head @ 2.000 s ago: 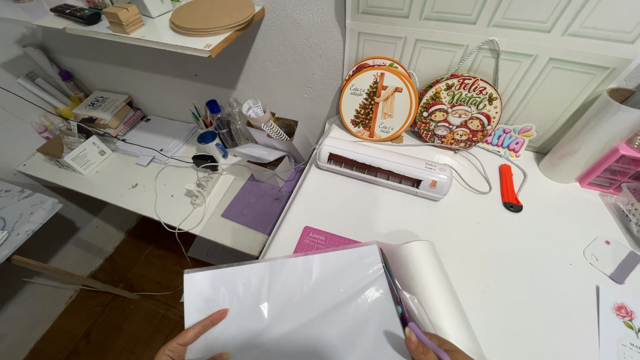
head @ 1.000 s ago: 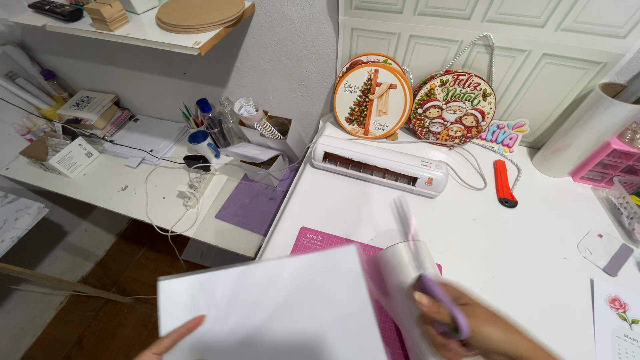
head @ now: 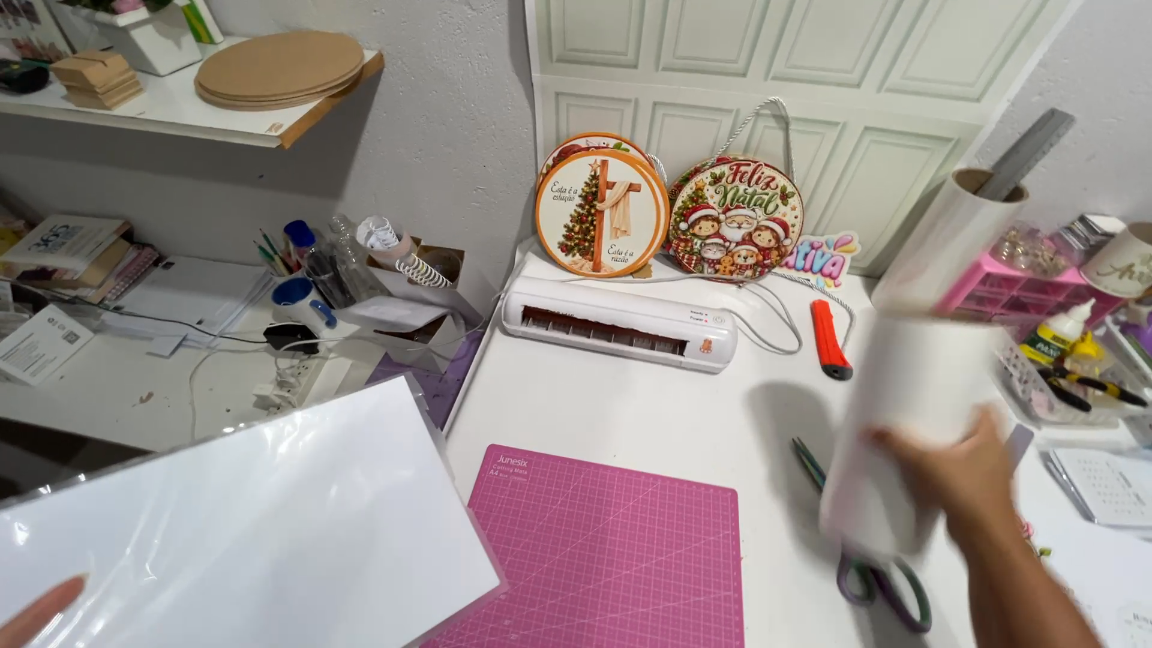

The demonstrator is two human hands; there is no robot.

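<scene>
My left hand (head: pixel 43 614) holds a white sheet in clear glossy film (head: pixel 261 513) at the lower left; only a finger shows, at the frame's left edge. On the right, my right hand (head: pixel 954 459) grips a thick white roll (head: pixel 909 423), blurred and raised over the table. A pair of scissors (head: pixel 877 585) with dark purple-green handles lies on the table, partly hidden behind the roll. Between the hands is a pink cutting mat (head: pixel 621 549), its left side under the sheet. A white laminator (head: pixel 621 324) stands behind the mat.
Round Christmas plaques (head: pixel 603 211) lean at the back wall. A red utility knife (head: pixel 830 340) lies right of the laminator. At the right stand a tall roll (head: pixel 945 238), a pink drawer organizer (head: pixel 1017 292) and a tool basket (head: pixel 1062 387). A shelf (head: pixel 261 130) juts out upper left.
My right hand has let go of the scissors and taken hold of the white roll, lifting it off the mat's right side. The film-covered sheet has moved left with my left hand.
</scene>
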